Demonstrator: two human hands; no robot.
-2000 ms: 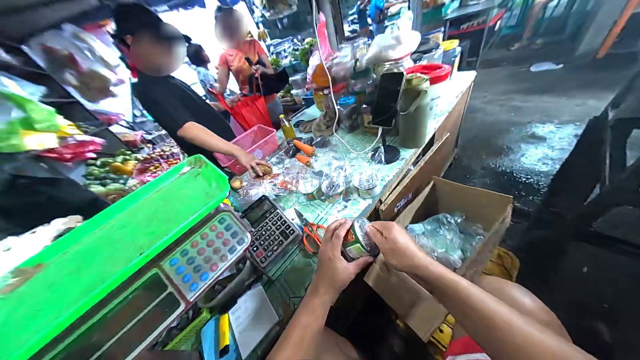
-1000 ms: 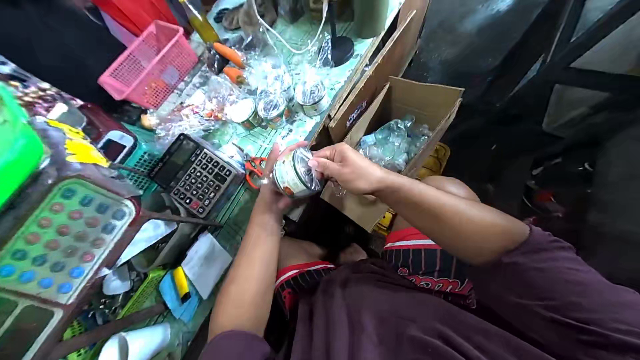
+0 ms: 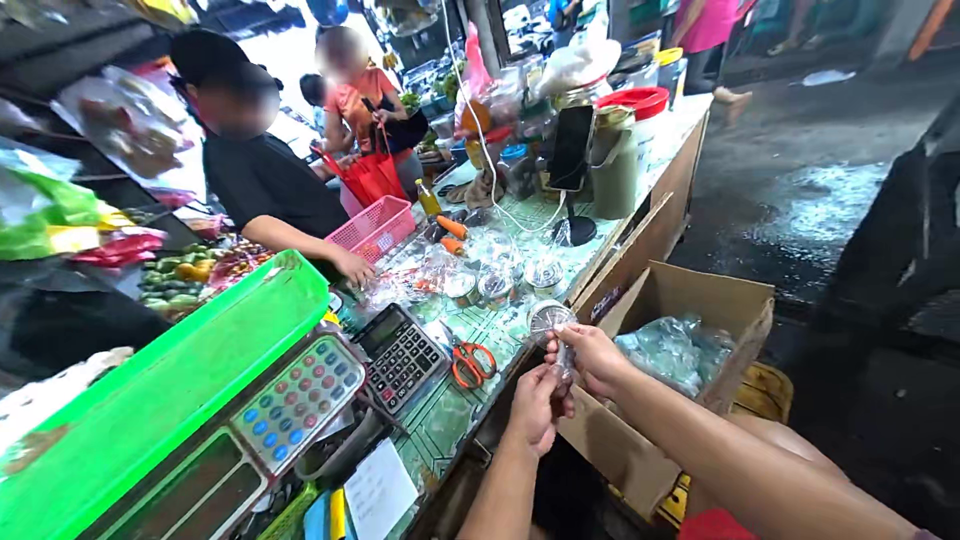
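A tin can in clear plastic wrap (image 3: 550, 318) is at the counter's edge, just beyond my fingers. My right hand (image 3: 592, 356) pinches the gathered plastic beside the can. Below it, my left hand (image 3: 541, 403) grips the tail of the same plastic. Several wrapped tins (image 3: 495, 287) stand on the green-patterned counter (image 3: 457, 427) past my hands. Orange-handled scissors (image 3: 472, 365) and a black calculator (image 3: 397, 356) lie to the left. Clear plastic bags (image 3: 675, 352) fill an open cardboard box (image 3: 709, 289) on the right.
A person in black reaches onto the counter beside a pink plastic basket (image 3: 375, 227). A phone on a stand (image 3: 571, 150), carrots (image 3: 452, 227) and an oil bottle (image 3: 427, 199) stand or lie behind the tins. A long green tray (image 3: 172, 375) and a scale keypad (image 3: 300, 401) border the left.
One second ago my left hand held the can's body; now both hands hold the plastic, with the can beyond them. The view has swung upward again.
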